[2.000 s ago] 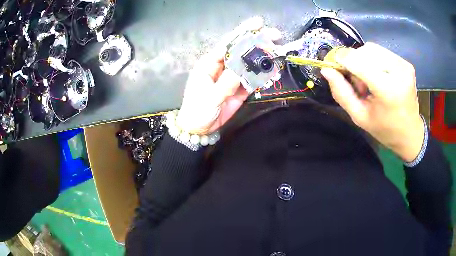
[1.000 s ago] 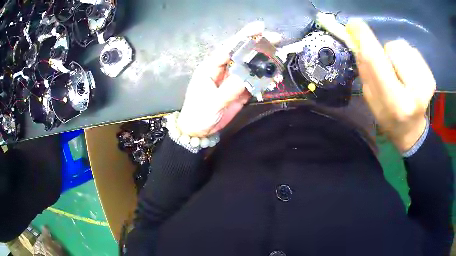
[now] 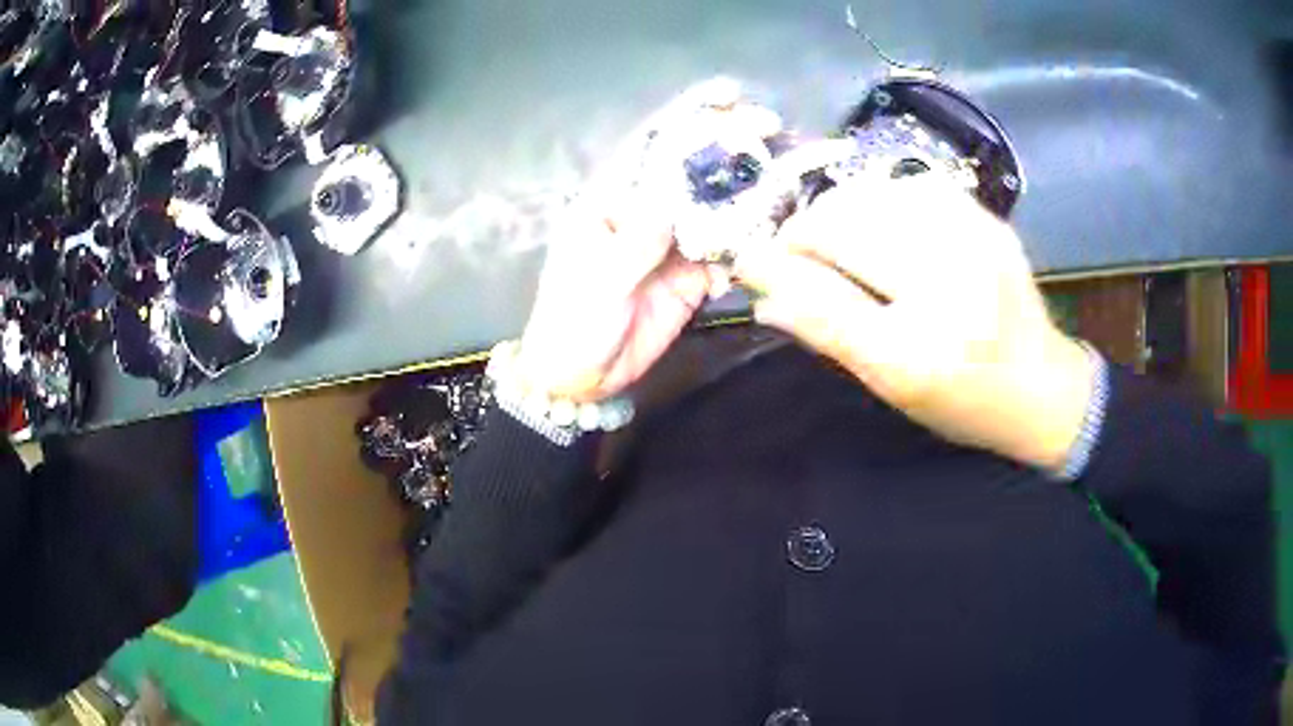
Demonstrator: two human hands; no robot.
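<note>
My left hand (image 3: pixel 610 277) holds a whitish lens board with a dark square lens module (image 3: pixel 723 172) at its centre, over the bench's front edge. My right hand (image 3: pixel 908 284) is at the lower right side of this board, its fingertips near the board's lower edge; what they grip is blurred. A round black housing (image 3: pixel 978 128) with a circuit board inside lies on the bench just beyond my right hand, which partly hides it. A pale strip runs between the lens board and the housing. No tool shows in my right hand.
Many wired black units (image 3: pixel 234 291) crowd the bench's left side, with a pale octagonal lens board (image 3: pixel 355 199) beside them. A thin wire (image 3: pixel 882 46) lies behind the housing. Below the edge are a cardboard box (image 3: pixel 329 525) of dark parts, a blue object (image 3: pixel 234 489) and a dark sleeve at left.
My right hand has moved left from beside the housing to the lens board. The yellowish tool seen earlier no longer shows. The view has shifted slightly.
</note>
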